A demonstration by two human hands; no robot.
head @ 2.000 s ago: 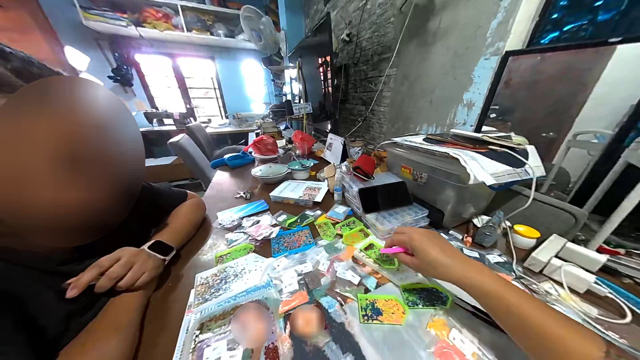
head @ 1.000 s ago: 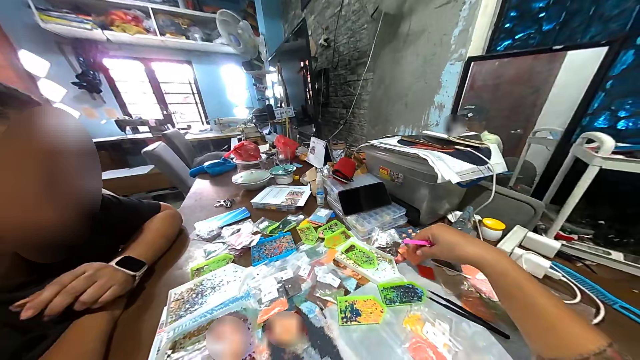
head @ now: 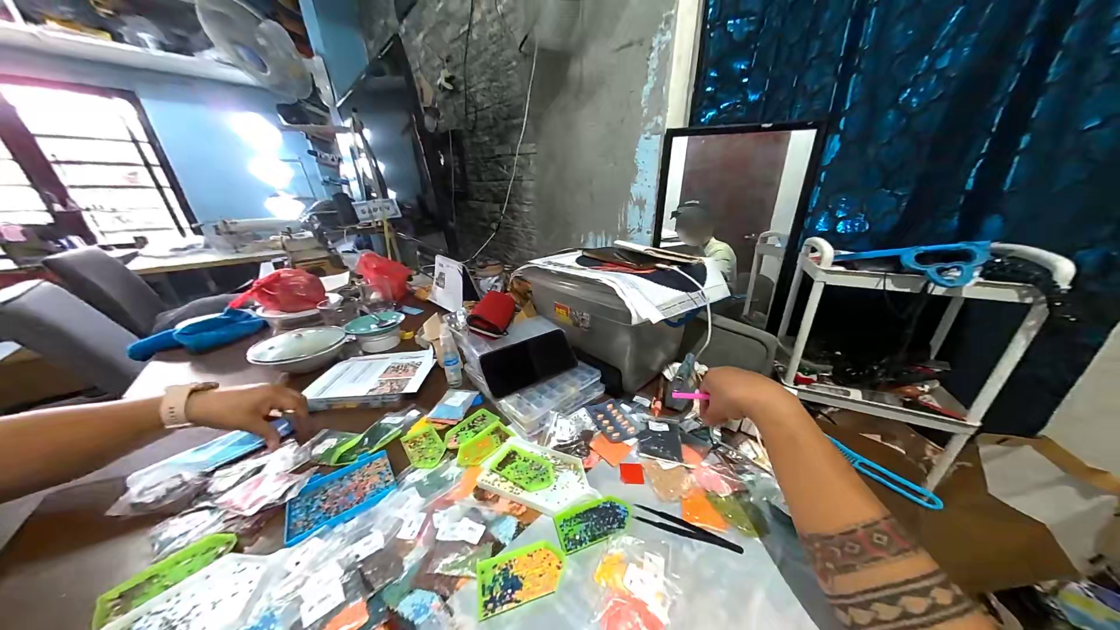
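My right hand (head: 733,398) is at the right side of the table, shut on a pink pen-like tool (head: 689,395) whose end points left. It is beside a grey object and several small plastic bags. Black tweezers (head: 687,529) lie nearer to me, next to a green tray of dark beads (head: 592,523) and a green tray of yellow and blue beads (head: 521,579). A white tray (head: 567,477) with a smaller green one in it stands behind these. A blue tray of mixed beads (head: 339,497) is further left. My left hand is not in view.
Another person's hand (head: 249,409) with a wrist strap reaches in from the left over plastic packets. A black phone (head: 528,363) lies on clear compartment boxes (head: 551,398). Behind are a grey storage bin (head: 577,315) and lidded bowls (head: 297,347). A white cart (head: 927,289) stands right.
The view has swung right. My right hand has moved away from the green and white trays, keeping the pink tool. The other person's hand, earlier resting near their body, now reaches over the packets.
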